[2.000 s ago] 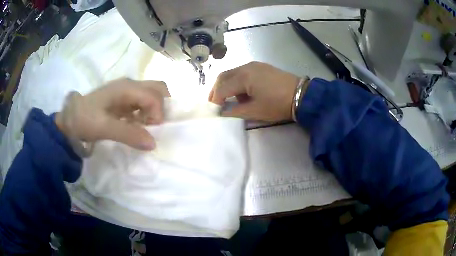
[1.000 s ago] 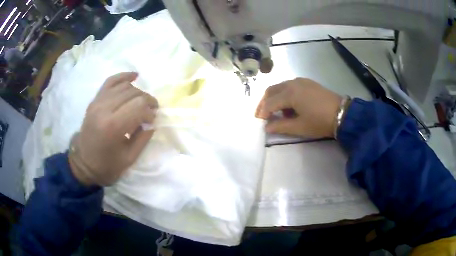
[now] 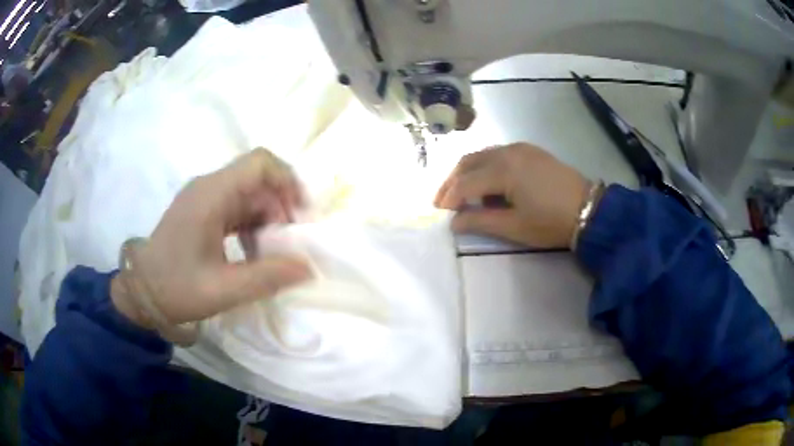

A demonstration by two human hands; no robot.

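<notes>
A white garment piece [image 3: 366, 322] lies in a soft heap left of and below the needle and hangs over the table's front edge. My right hand [image 3: 514, 196] pinches its upper right corner between thumb and fingers, just right of the needle area. My left hand [image 3: 222, 239] is blurred, on the cloth at the left, with thumb and fingers apart; whether it grips cloth is unclear. A cream folded edge [image 3: 405, 218] runs between the hands. The presser foot and needle [image 3: 422, 148] are just above it; glare hides the cloth beneath.
The white sewing machine [image 3: 557, 30] arches across the top right. Black shears [image 3: 622, 135] lie under its arm beside a slimmer silvery tool [image 3: 675, 165]. A printed ruler [image 3: 548, 353] runs along the table front. Dark and reddish small items [image 3: 766, 209] are at the right edge.
Since one second ago, my left hand has turned and its thumb now points right over the cloth. The front cloth is folded differently, with its edge raised. My right hand stays near the needle.
</notes>
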